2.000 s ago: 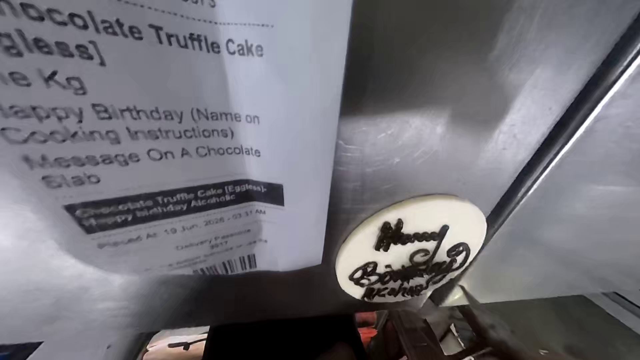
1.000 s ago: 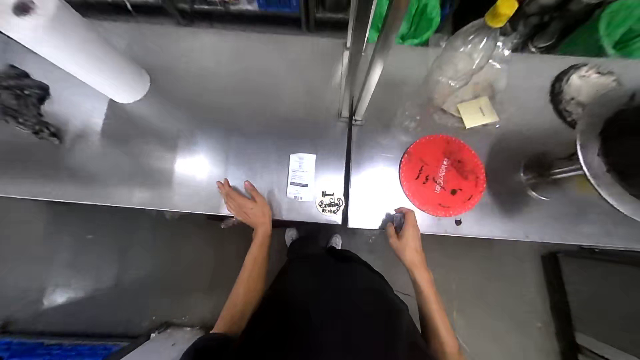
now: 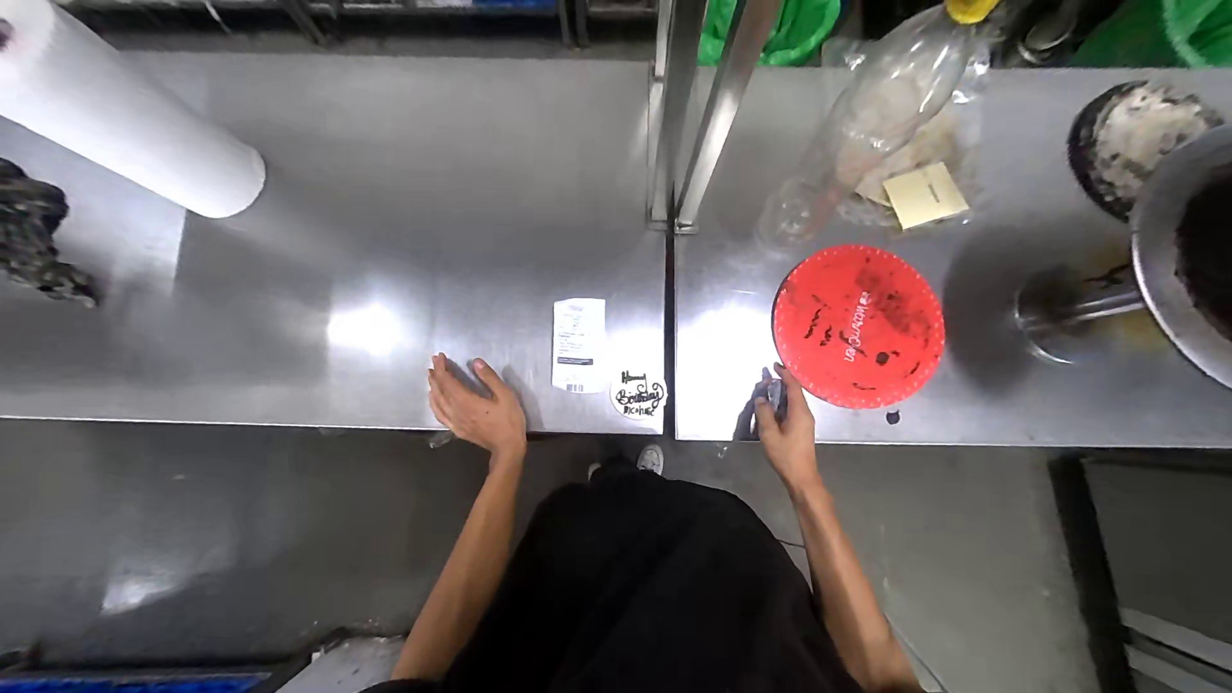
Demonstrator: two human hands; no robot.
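My left hand [image 3: 478,406] rests at the front edge of the steel table [image 3: 433,241], fingers apart, holding nothing. To its right lie a printed paper slip [image 3: 578,345] and a round white disc [image 3: 638,395] with dark icing lettering. Across the gap between the tables, my right hand [image 3: 789,428] grips a small clear bag [image 3: 775,395] with dark contents, possibly a piping bag; the fingers partly cover it. That hand is just left of and below a red round board [image 3: 859,326] with dark smears and white lettering.
A white roll [image 3: 144,125] and a dark crumpled bundle [image 3: 38,236] lie at left. Metal posts [image 3: 717,115] stand at the table gap. At right are a plastic bottle [image 3: 905,77] with a yellow cap, a yellow paper note [image 3: 926,195], a light-topped dark round item [image 3: 1141,140] and a metal bowl [image 3: 1169,279].
The view has moved back widely from a close look at the slip and disc. Since one second ago, both hands have stayed near the table edge, the right one still around the small bag.
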